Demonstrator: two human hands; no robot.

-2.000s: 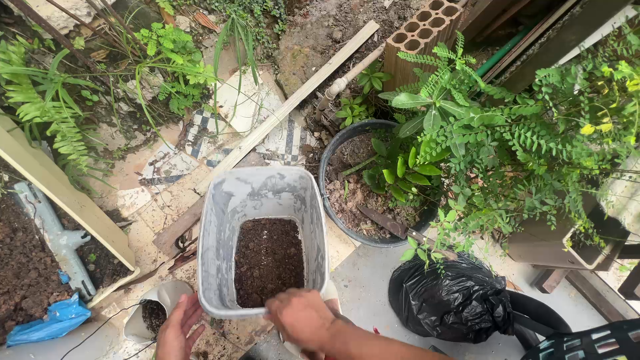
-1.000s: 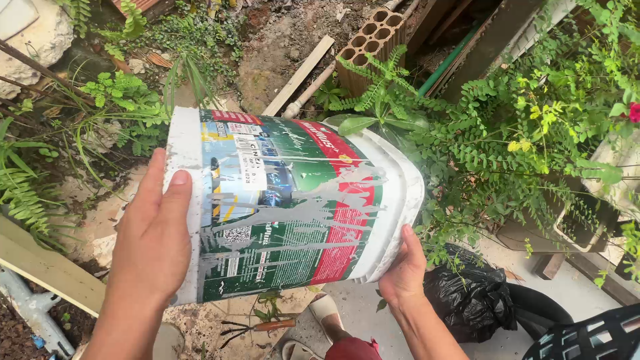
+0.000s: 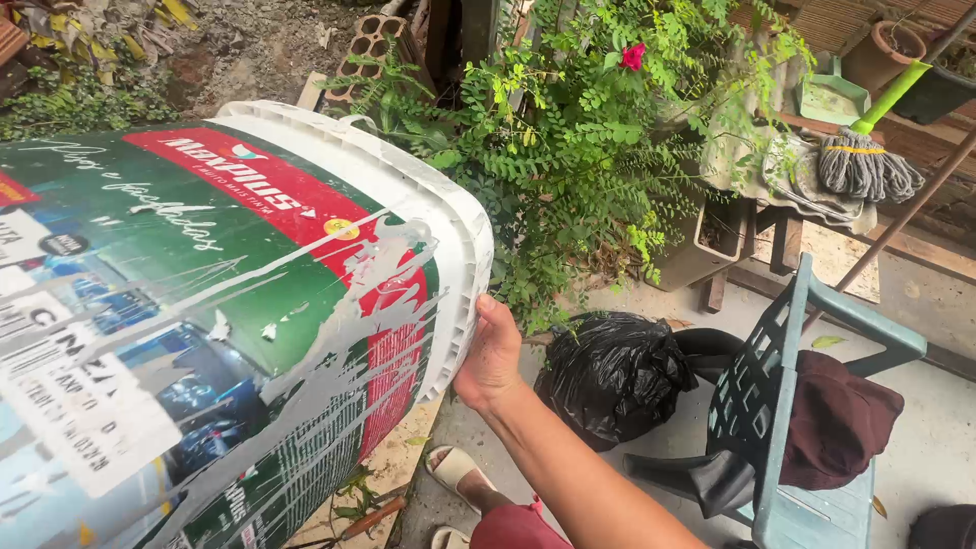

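A large Maxplus paint bucket, green and red with dried grey paint drips, fills the left of the head view, tipped on its side. Its white ribbed rim points to the upper right. My right hand grips that rim, the thumb on the outside and the fingers hidden behind it. My left hand is out of the frame. The inside of the bucket cannot be seen. Below the rim, a wooden-handled hand tool lies on the ground.
Leafy plants grow beyond the bucket. To the right are a black plastic bag, a green plastic chair with a dark red cloth on it, and a grey mop. A hollow brick stands at the top.
Two seconds ago the bucket stood upright with soil inside; a second ago both hands held it sideways. Now it is nearer the camera, and my left hand has left the view. The view has swung right.
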